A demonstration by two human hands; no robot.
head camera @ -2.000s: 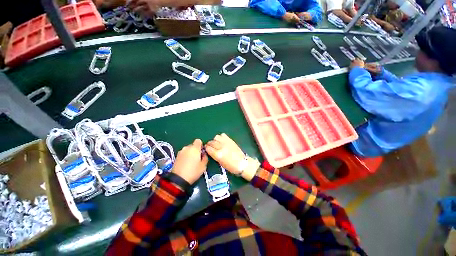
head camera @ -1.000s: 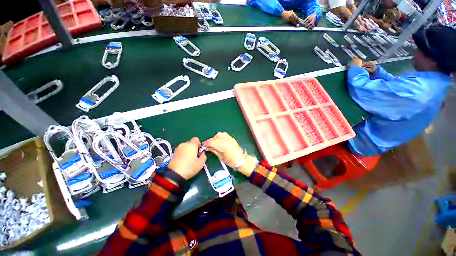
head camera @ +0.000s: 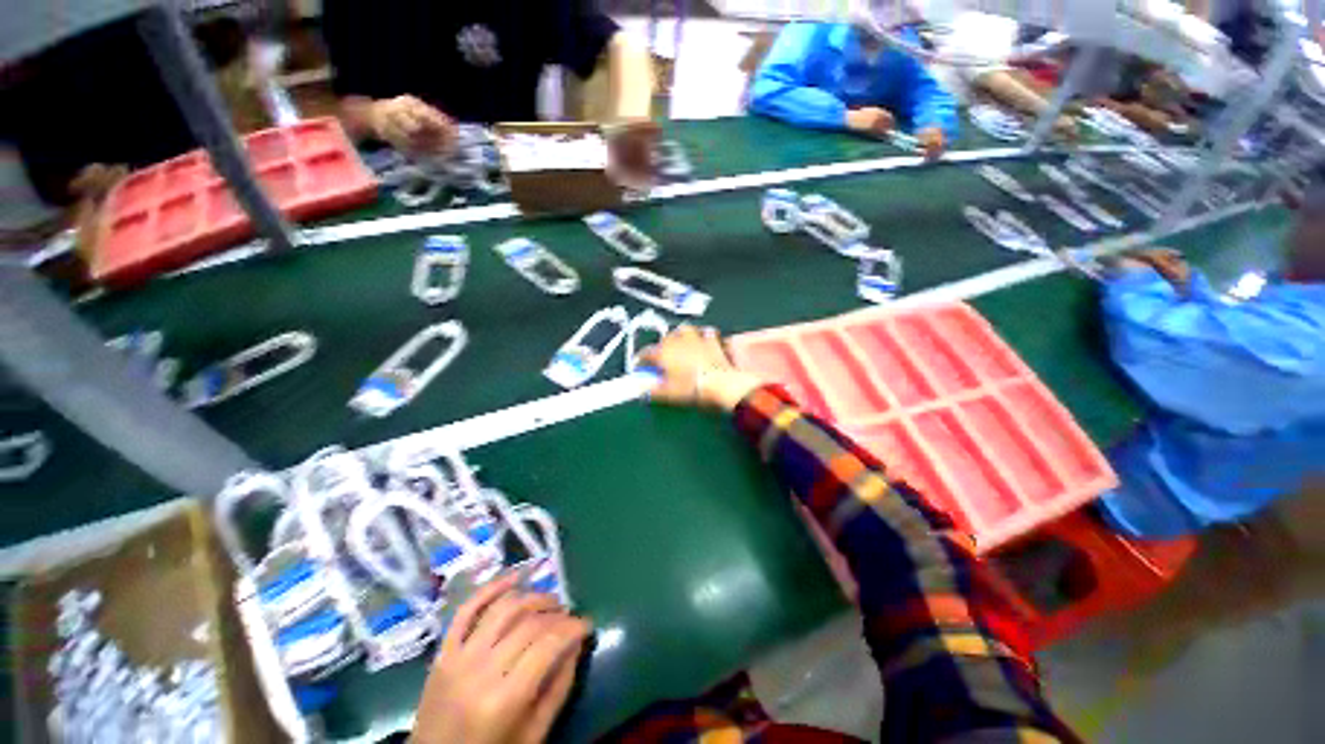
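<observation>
My left hand (head camera: 506,657) is at the near right edge of the pile of looped units (head camera: 356,560), fingertips over a unit's blue-and-white end; whether it grips one cannot be told. My right hand (head camera: 689,366) reaches out over the pale belt edge rail (head camera: 509,422). Its fingers are on the near end of a white looped unit (head camera: 645,337), which is partly hidden by the hand and lies beside another loop (head camera: 589,346) on the green belt.
An open cardboard box (head camera: 218,625) with white fittings is at the left, below a grey post (head camera: 124,385). A salmon-red parts tray (head camera: 930,414) is at the right above a red stool (head camera: 1068,574). Coworkers sit across the belt and at the right.
My hands, together at one looped unit before, are now apart. My right hand has moved forward to the belt, my left to the pile. The unit near my body is gone; the view has shifted.
</observation>
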